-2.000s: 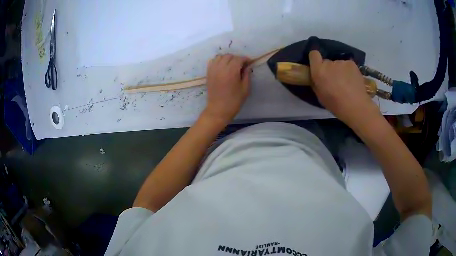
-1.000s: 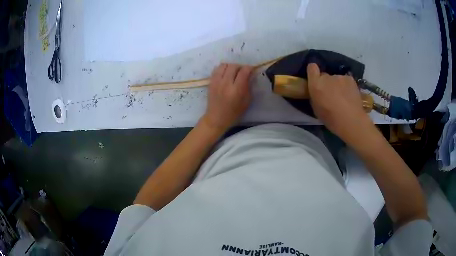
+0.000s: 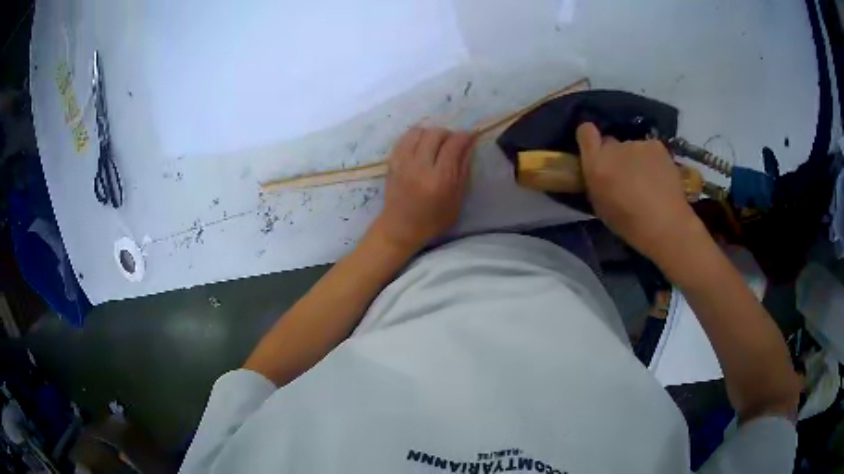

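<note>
A long thin tan template [image 3: 324, 178] lies on the white table cover, with a pale strip along its near side. My left hand [image 3: 428, 185] is closed over its middle, fingertips curled and hiding part of it. My right hand [image 3: 639, 185] grips the tan wooden handle of the black steam iron [image 3: 546, 120]. The iron's pointed tip faces left, just right of my left hand. The template's right end shows beyond the iron's far edge. Whether the iron's sole touches the strip is hidden.
Shears [image 3: 104, 148] and a yellow marked strip [image 3: 70, 106] lie at the left. A white roll [image 3: 130, 259] is near the left table edge. A large white fabric panel [image 3: 305, 74] lies beyond the template. Hose with teal wrapping [image 3: 751, 187] trails right.
The view has turned and shifted slightly. The template's right end, earlier covered by the iron, now shows past its far edge. Both hands keep their holds.
</note>
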